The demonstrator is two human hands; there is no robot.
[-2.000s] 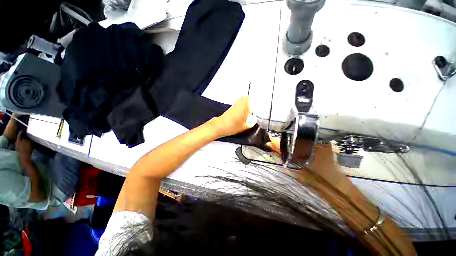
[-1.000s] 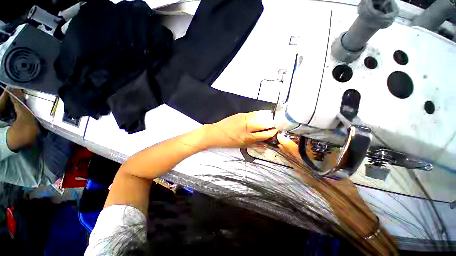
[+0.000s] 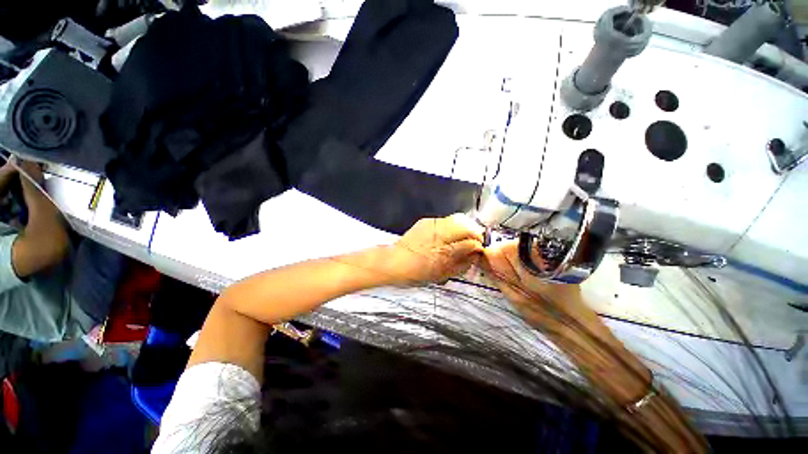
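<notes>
A long folded black fabric piece (image 3: pixel 390 191) runs from the heap to the needle area of the white sewing machine head (image 3: pixel 656 186). My left hand (image 3: pixel 443 250) is at the left end of the head, thumb and fingers pinched together at the fabric's front edge near the presser foot. My right hand (image 3: pixel 523 270) is close beside it, its fingertips near the left fingers, partly hidden by the shiny round guard (image 3: pixel 595 238) and strands of hair. What the right fingers hold cannot be made out. The needle point is hidden.
A crumpled black fabric heap (image 3: pixel 199 106) lies at the upper left, with a grey machine unit (image 3: pixel 53 120) beyond it. A grey upright post (image 3: pixel 607 58) stands above the head. Another person's arm (image 3: pixel 40 230) shows at the left edge. The white table edge (image 3: pixel 221 282) runs below my left forearm.
The view has shifted. My left hand, earlier flatter over the fabric beside the needle, now has its fingers bunched at the front edge. The right hand stays by the needle.
</notes>
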